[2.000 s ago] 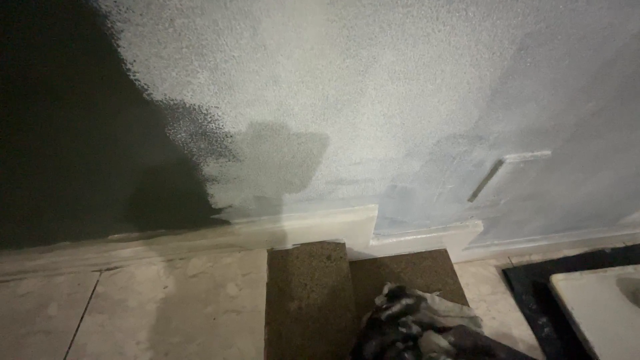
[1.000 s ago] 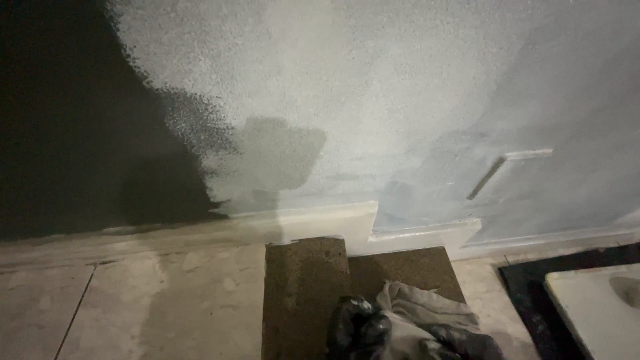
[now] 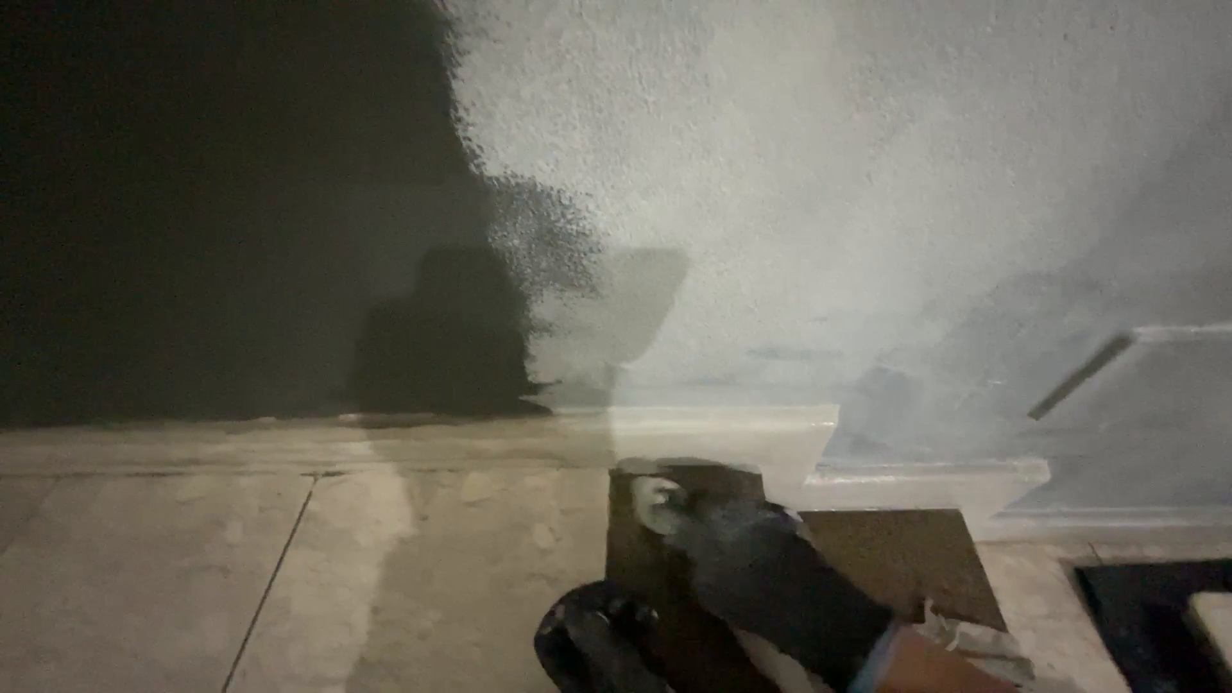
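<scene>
My right hand (image 3: 760, 568), in a dark glove, reaches over the left brown board (image 3: 640, 568) toward the white baseboard (image 3: 712, 428). It is blurred; a pale patch shows at its fingertips, and whether that is paint or a held thing is unclear. Lower left of it is my left hand (image 3: 602, 635), in a paint-marked dark glove with curled fingers, at the board's left edge. What it holds, if anything, is hidden. A pale crumpled cloth (image 3: 977, 647) lies beside my right forearm, partly over the right brown board (image 3: 900, 558).
The wall is dark on the left (image 3: 221, 212) and has light grey paint (image 3: 770, 192) on the right. Pale floor tiles (image 3: 173, 577) run along the baseboard. A black mat or tray (image 3: 1136, 597) with a white object (image 3: 1215, 616) sits at lower right. A shadow crosses wall and floor.
The grey cloth was at my hands a second ago; now my right hand is stretched over the left board near the baseboard, and the hands are apart. The view has shifted left.
</scene>
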